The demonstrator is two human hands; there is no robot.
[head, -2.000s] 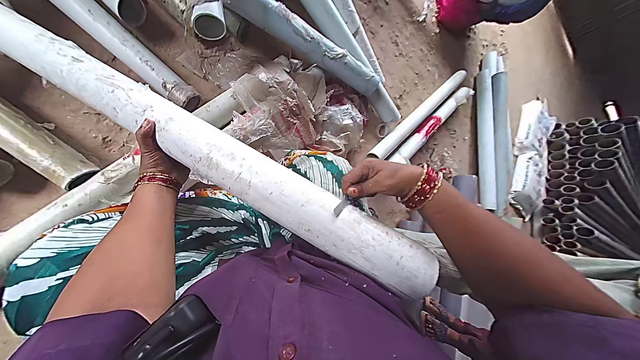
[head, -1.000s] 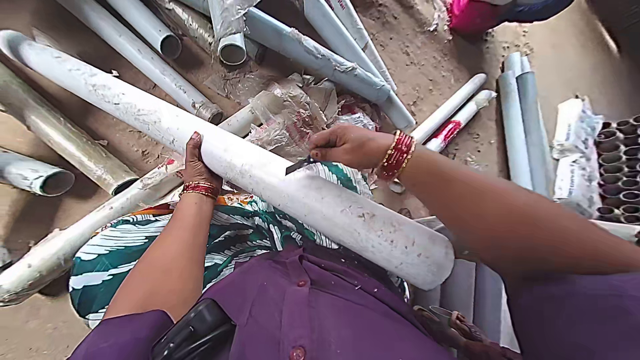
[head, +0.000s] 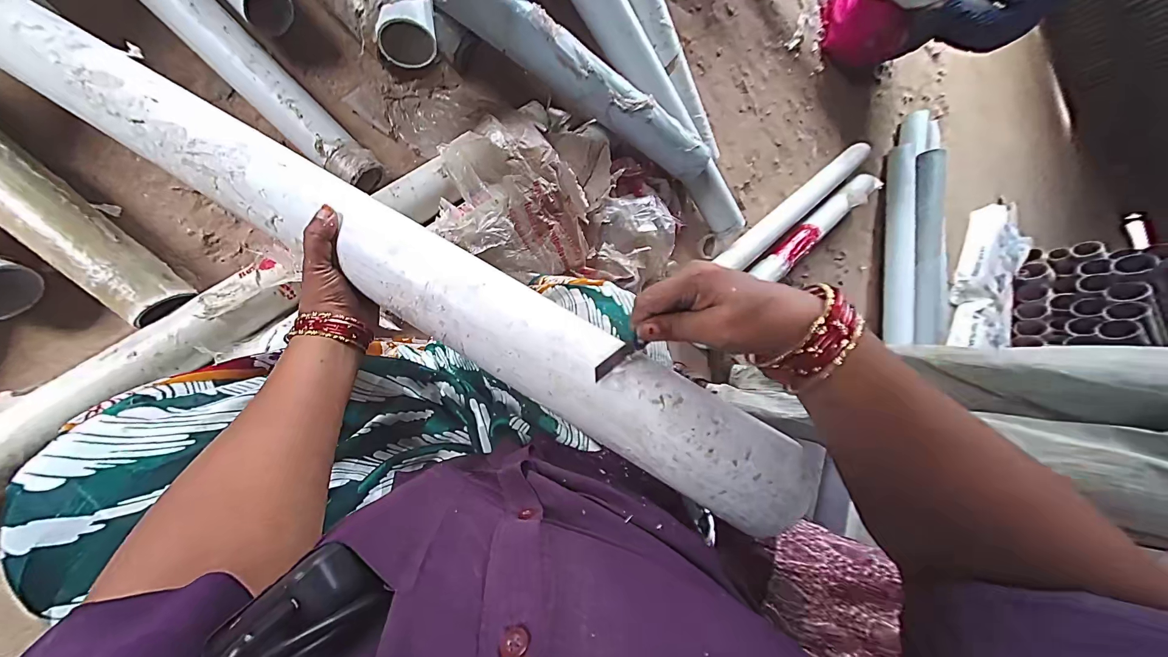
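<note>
A long white plastic pipe (head: 456,301) lies slantwise across my lap, its near end at the lower right. My left hand (head: 333,274) grips the pipe around its middle, thumb on top. Above the pipe's right part, my right hand (head: 703,310) is closed on a small dark blade (head: 616,360), whose edge rests on the pipe's surface. The handle is mostly hidden by my fingers. The pipe's surface is scuffed and flecked with grey near its right end. Small white shavings dot my purple shirt (head: 547,557).
More pipes (head: 584,82) lie on the dirt floor ahead and to the left. Crumpled plastic wrapping (head: 529,201) sits just beyond my lap. At the right are a stack of dark tubes (head: 1090,292), upright-looking grey pipes (head: 912,228) and wrapped packets (head: 984,274). Part of a person in pink shows at the top.
Compared with one second ago, my right hand and the blade are further along the pipe toward its near end. My left hand still grips the pipe.
</note>
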